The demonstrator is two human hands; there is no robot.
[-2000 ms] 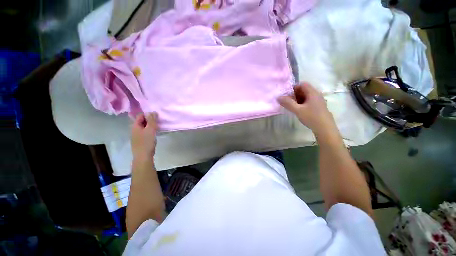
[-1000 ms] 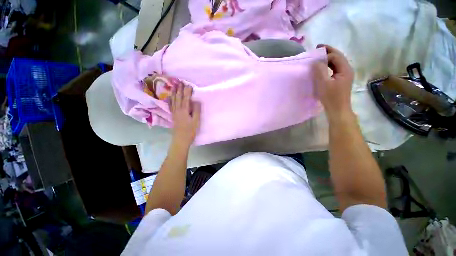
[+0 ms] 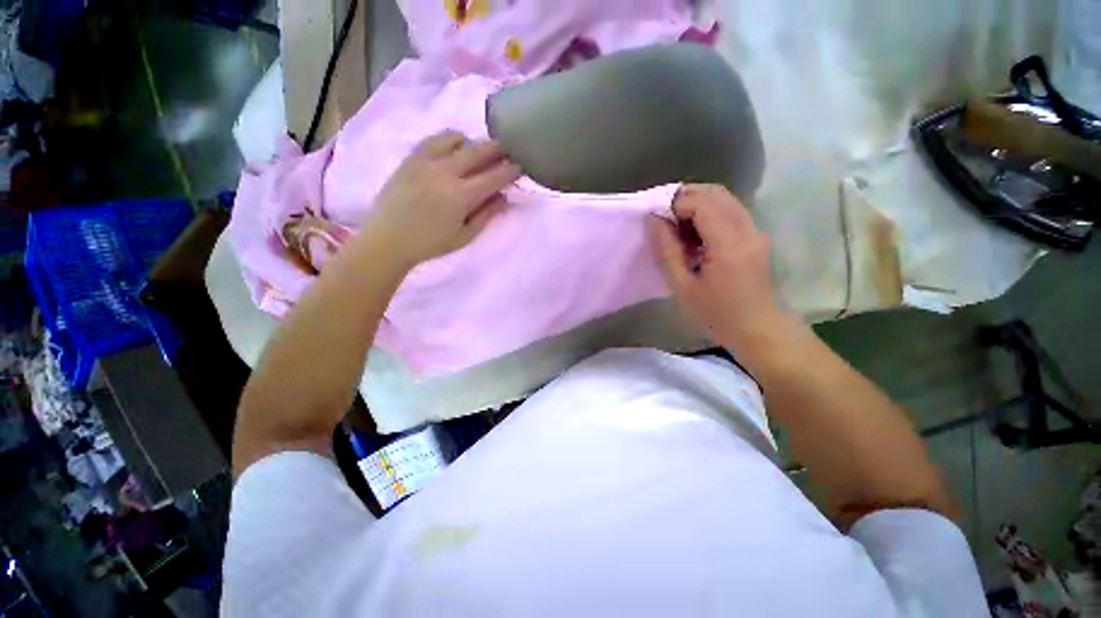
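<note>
A pink garment (image 3: 519,284) with a small brown and yellow motif lies over the grey padded board (image 3: 640,115), its left part bunched. My left hand (image 3: 441,199) lies on the garment's upper edge, fingers bent; whether it grips cloth cannot be told. My right hand (image 3: 718,260) pinches the garment's right end at the hem. A second pink garment (image 3: 549,30) lies crumpled behind the board. The steam iron (image 3: 1020,163) with a brown handle sits at the right, touched by neither hand.
White stained cloth (image 3: 845,97) lies under and beside the iron. A blue crate (image 3: 91,284) and a brown carton (image 3: 151,417) are at the left. A black cable (image 3: 335,79) runs at the top left. Floral cloth (image 3: 1038,567) is at the lower right.
My left hand has moved from the garment's lower left to its upper edge. My right hand has drawn the right end toward me and left, and more of the grey board shows behind it.
</note>
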